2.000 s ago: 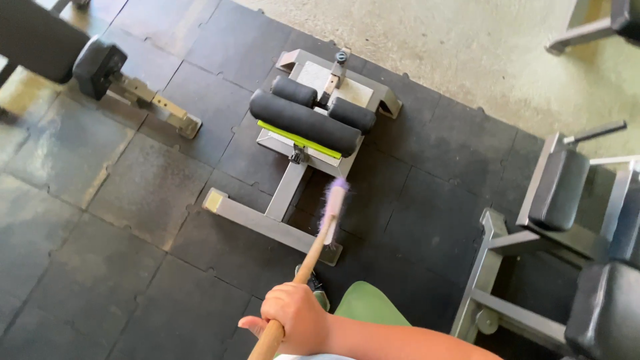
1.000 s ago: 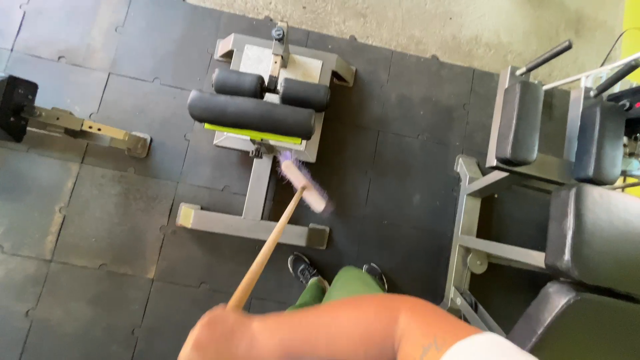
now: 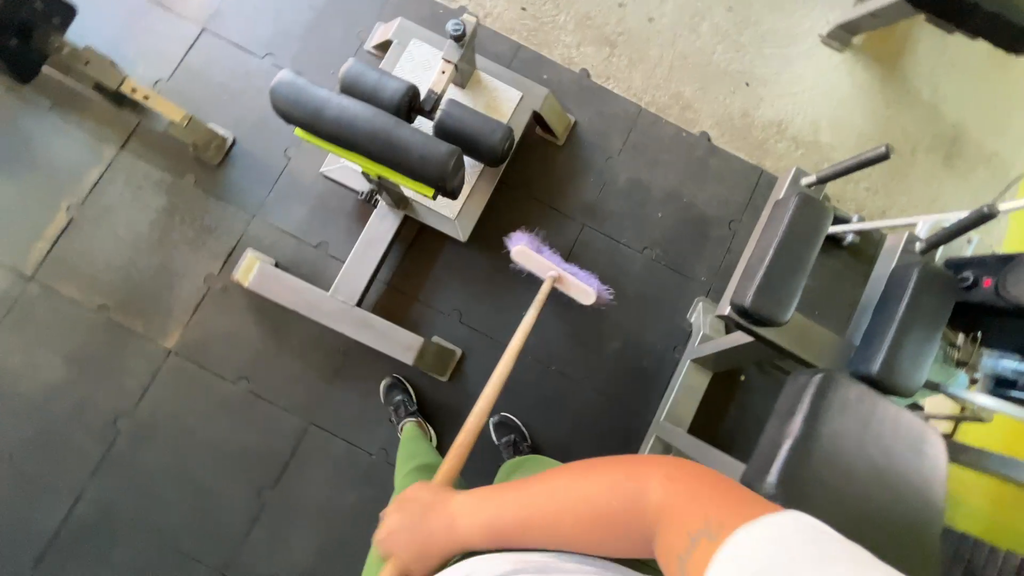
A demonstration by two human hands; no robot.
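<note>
My right hand [image 3: 420, 528] is closed around the wooden handle of a push broom [image 3: 554, 276] at the bottom of the view. The handle slants up and to the right to a pale pink head with purple bristles, which lies over the black rubber floor tiles [image 3: 632, 336]. Left of and above the broom head stands a metal exercise machine [image 3: 336, 316] with black foam rollers [image 3: 368, 132] and a yellow-green strip. My left hand is out of view.
At the right stands another gym machine with black pads [image 3: 848, 456] and handles [image 3: 848, 166]. A metal equipment leg [image 3: 180, 128] reaches in at the upper left. Bare concrete [image 3: 640, 48] borders the tiles. My shoes [image 3: 510, 436] are just below the roller machine's base.
The broom head has moved from beside the roller machine's frame to the tiles on its right. My right hand stays on the handle. The view has turned.
</note>
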